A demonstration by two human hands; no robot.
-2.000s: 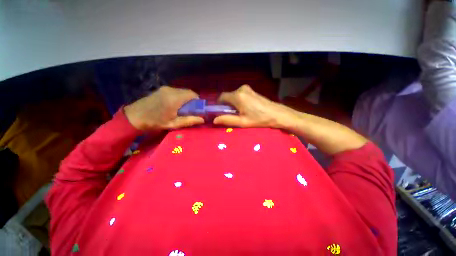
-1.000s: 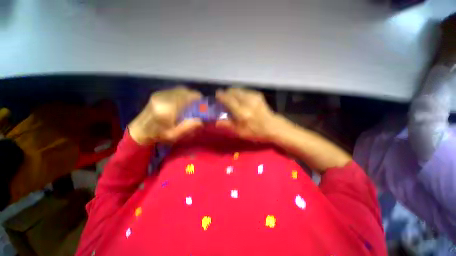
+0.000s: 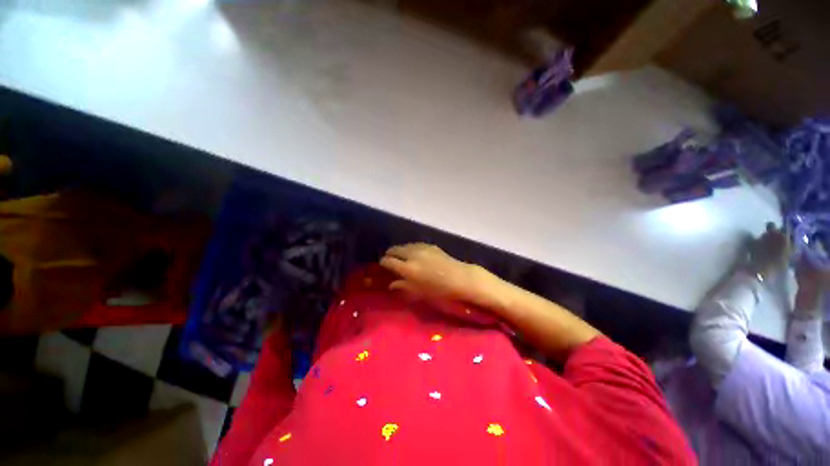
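My right hand (image 3: 432, 273) is in front of my body just below the table edge. Its fingers and thumb point left and are slightly apart, with nothing seen in them. My left sleeve reaches down to a blue crate (image 3: 202, 300) at the left, below the table. My left hand (image 3: 273, 324) is barely seen, dark and blurred, at the crate; its fingers cannot be made out. The crate holds many shiny purple packed bundles (image 3: 305, 259).
A small purple bundle group (image 3: 546, 86) lies on the white table (image 3: 409, 118) near a brown carton (image 3: 746, 64). More bundles (image 3: 678, 168) lie at the right, beside a purple heap (image 3: 810, 164). A person in lilac (image 3: 769, 400) has hands there. Checked floor (image 3: 132, 350) shows at lower left.
The view has swung, bringing the crate, carton and table bundles into sight. My hands have parted; the left went down to the crate. The purple bundle held between them no longer shows there.
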